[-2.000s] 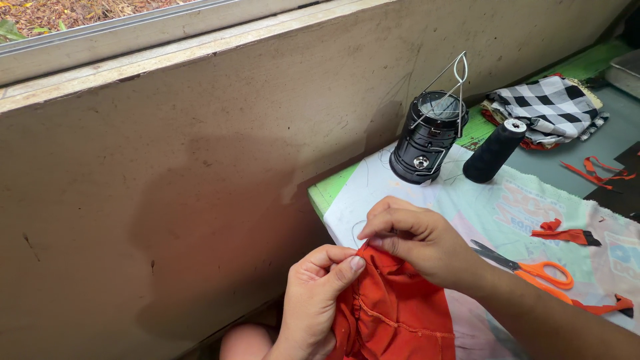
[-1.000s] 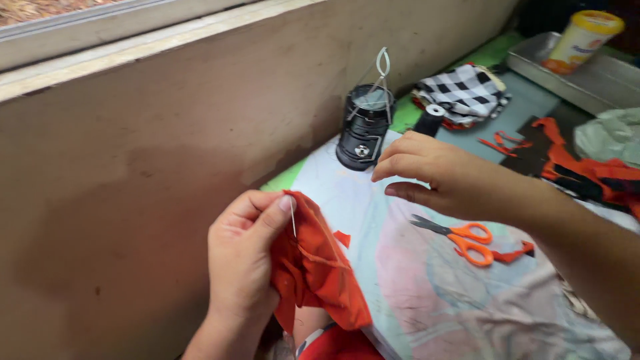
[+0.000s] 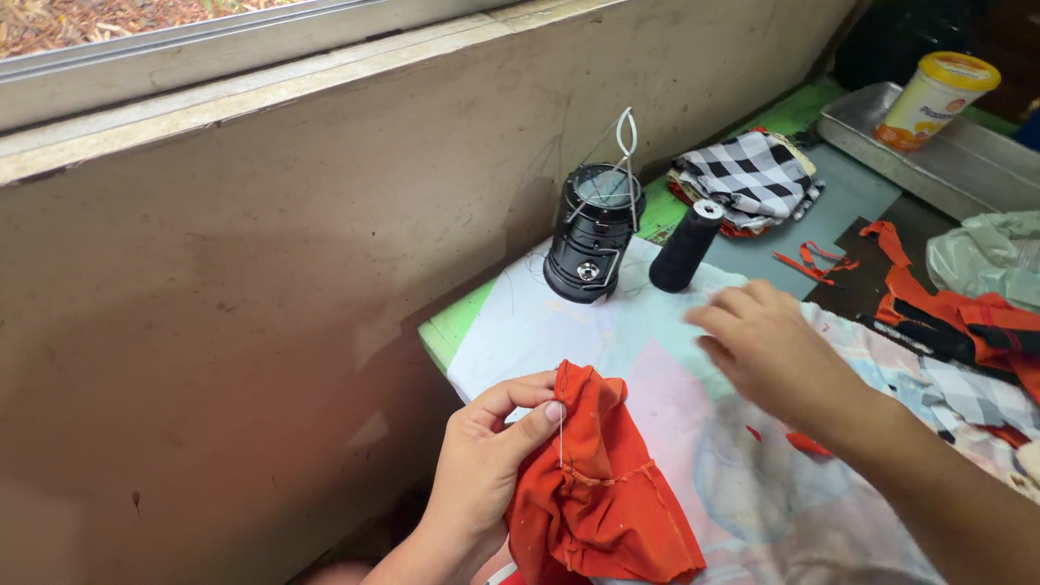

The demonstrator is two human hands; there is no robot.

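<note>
My left hand [image 3: 500, 451] pinches the upper edge of a gathered orange-red cloth piece [image 3: 609, 496] between thumb and forefinger. A thin sewing needle [image 3: 561, 439] hangs down over the cloth just below the thumb tip. Dark thread lies along the cloth's top edge. Raised over the table to the right, my right hand [image 3: 756, 349] has its fingers bent and somewhat blurred; whether it pinches a thread I cannot tell. Beyond the hands stand a black camping lantern [image 3: 597, 236] and a cone of black thread [image 3: 686, 248]. The orange-handled scissors are out of sight.
A checkered cloth stack [image 3: 747, 179] lies behind the thread cone. A metal tray [image 3: 853, 126] holds a yellow-lidded tub [image 3: 934, 101]. Orange scraps [image 3: 816, 264], a larger orange and black cloth [image 3: 975, 317] and a plastic bag [image 3: 987, 252] are at right. A wall [image 3: 244, 325] borders the table.
My right hand was at the cloth's edge two seconds ago and is now away from it, to the right. The scissors, visible in both earlier frames, no longer show. The view has shifted.
</note>
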